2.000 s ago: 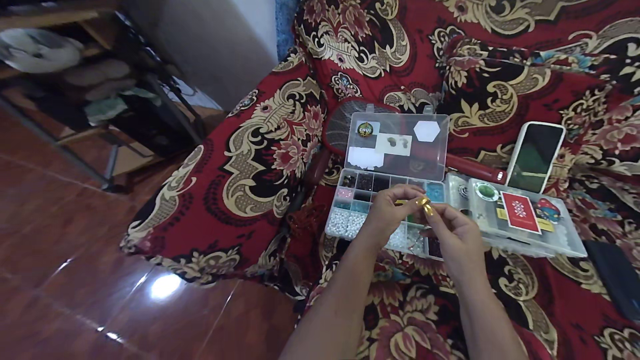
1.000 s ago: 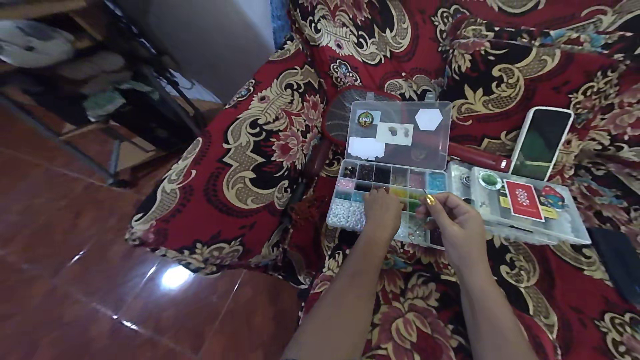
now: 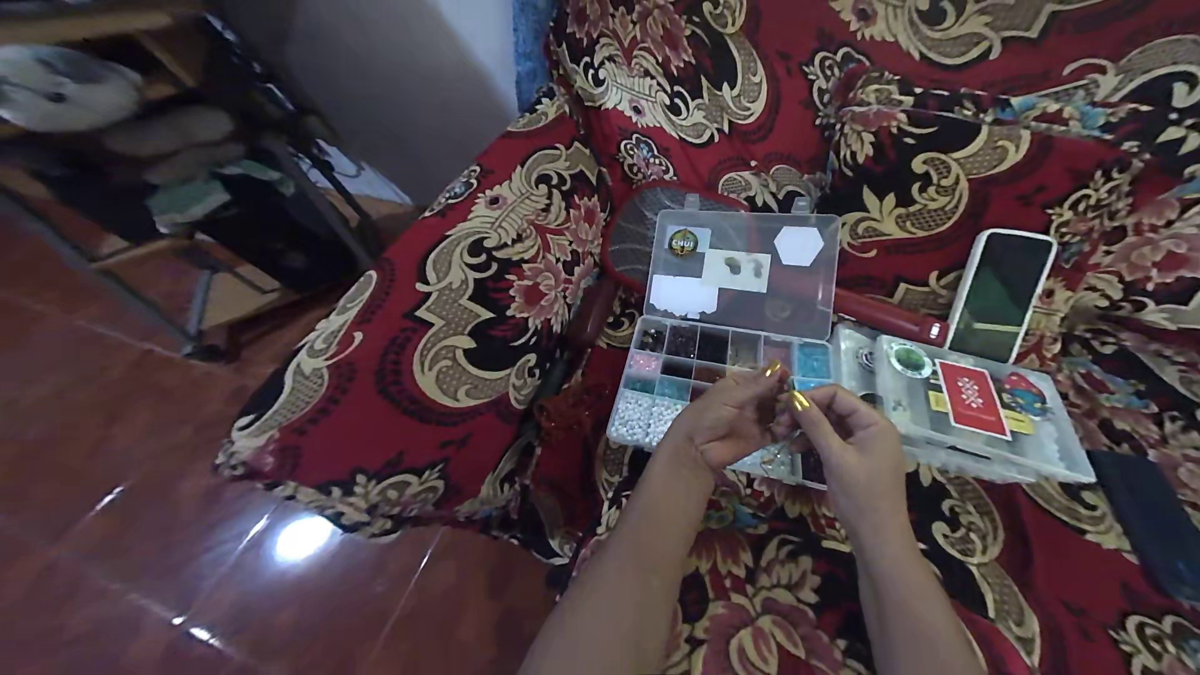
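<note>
A clear plastic bead organizer box (image 3: 630,433) lies on the patterned sofa cover with its lid (image 3: 797,314) raised. Its compartments hold white beads (image 3: 647,422), turquoise beads (image 3: 813,360), pink beads (image 3: 644,363) and dark ones. Above the box's front right part, my left hand (image 3: 736,412) and my right hand (image 3: 848,436) meet, fingertips close together and gold-coloured nails showing. Something small seems to be between the fingertips, too small and blurred to name. Both hands cover part of the compartments.
Right of the box lies a closed clear case (image 3: 1059,455) with a red card (image 3: 973,398) on it. A white-edged smartphone (image 3: 1001,295) leans behind it. A racket-like mesh object (image 3: 647,234) lies behind the lid, a dark flat object (image 3: 1148,516) far right, a shelf rack (image 3: 234,300) left.
My left hand was down in the box's compartments a second ago; it has moved right and up to meet my right hand, whose fingers remain near the same place.
</note>
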